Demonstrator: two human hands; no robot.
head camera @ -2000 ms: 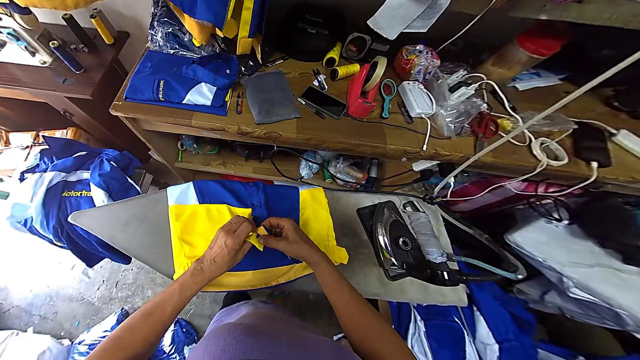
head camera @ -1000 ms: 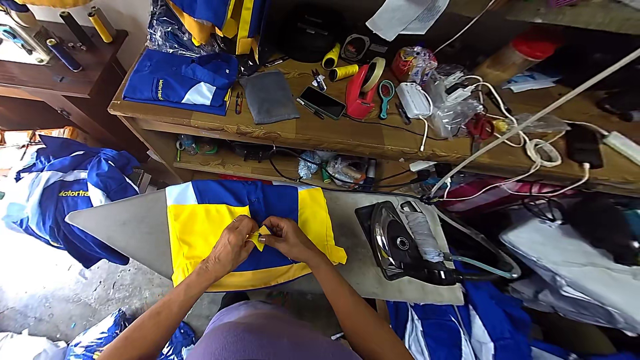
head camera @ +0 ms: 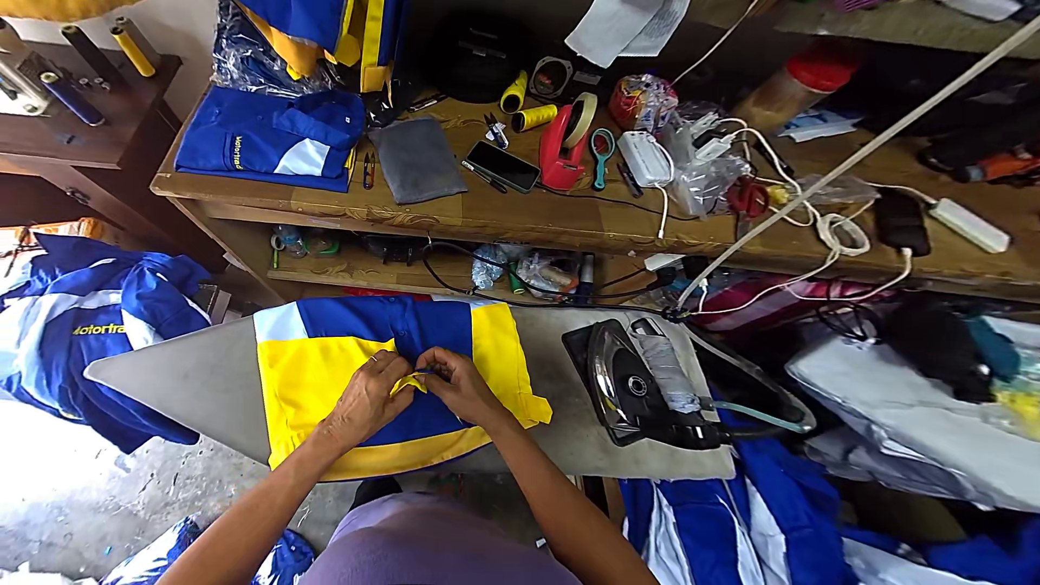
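A blue, yellow and white garment [head camera: 317,390] lies spread over the grey ironing board [head camera: 187,386]. Near its middle, my left hand [head camera: 375,394] pinches an edge of the yellow fabric between thumb and fingers. My right hand [head camera: 457,383] is close beside it, fingertips closed on the same small fold, where a bit of blue shows. What exactly lies between the fingertips is partly hidden. To the right of the garment, a steam iron [head camera: 638,386] rests on a dark plate at the wide part of the board.
Behind the board runs a wooden table [head camera: 309,207] with a folded blue shirt [head camera: 268,138], a grey cloth [head camera: 418,158], a phone [head camera: 502,165], a red tape dispenser [head camera: 565,146] and cables. Blue garments [head camera: 89,325] hang at the left. A pale rod [head camera: 861,154] slants across the right.
Both hands stay at the same place on the garment; the fingers have shifted slightly on the yellow fold. The iron and garment have not plainly moved.
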